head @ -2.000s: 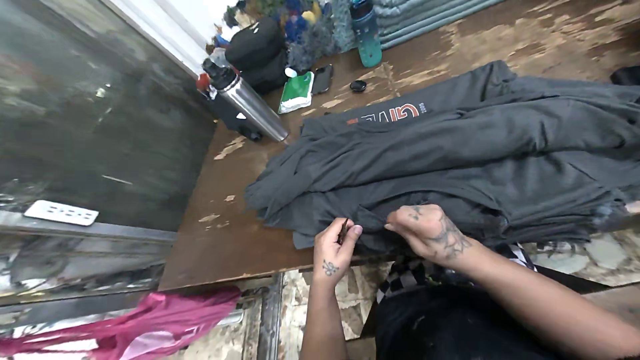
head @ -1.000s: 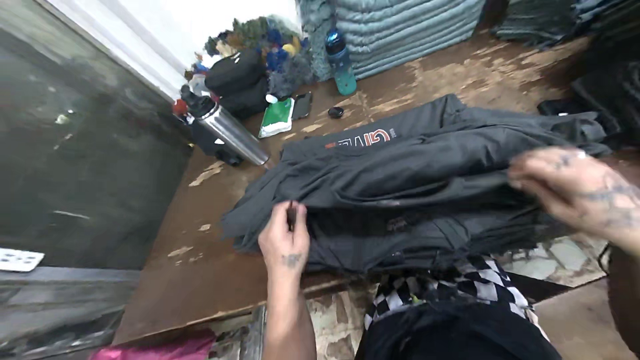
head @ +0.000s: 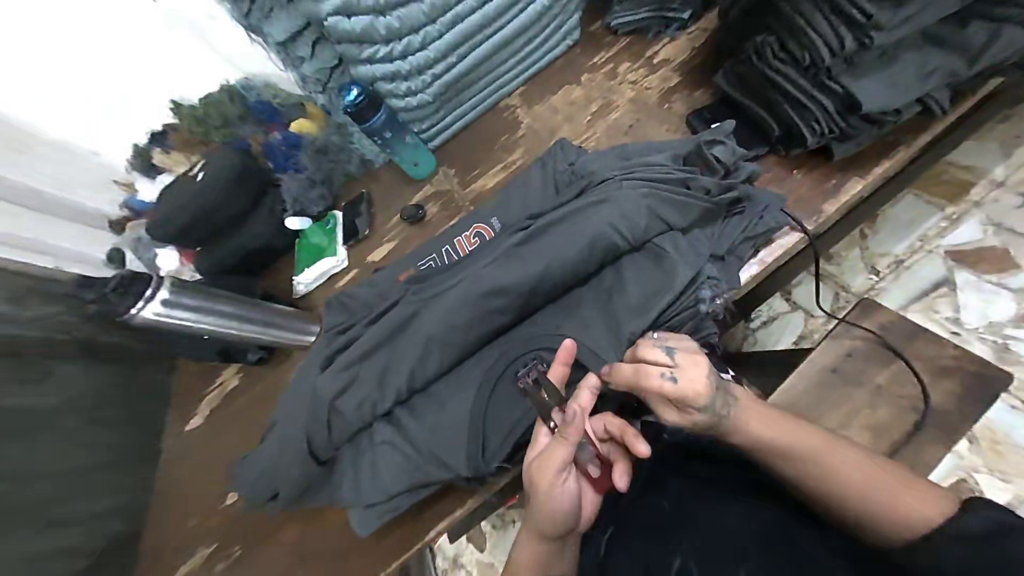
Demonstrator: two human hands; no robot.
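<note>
A pile of dark grey T-shirts (head: pixel 480 304) lies across the table, with a round neckline facing me and a printed chest panel beyond. My left hand (head: pixel 572 448) is palm up beside the neckline, with a small metal tool (head: pixel 548 396), which looks like thread snips, across its fingers. My right hand (head: pixel 680 380) has its fingers bent in a pinch close to the left fingertips. Whether a thread or a bit of cloth is between them is too small to tell. The cloth below the hands is partly hidden.
On the worn wooden table (head: pixel 216 456) are a steel bottle (head: pixel 224 312), a blue-green bottle (head: pixel 392 132), a green packet (head: pixel 320 248), a phone (head: pixel 358 216) and a black bag (head: pixel 224 200). Folded teal cloth (head: pixel 464 56) and dark garments (head: pixel 840 72) stand behind. A black cable (head: pixel 880 336) hangs over a wooden seat (head: pixel 888 392).
My hands were wide apart on the grey cloth a second ago and are now close together near the neckline. My left palm has turned up, showing the metal tool. The view has shifted.
</note>
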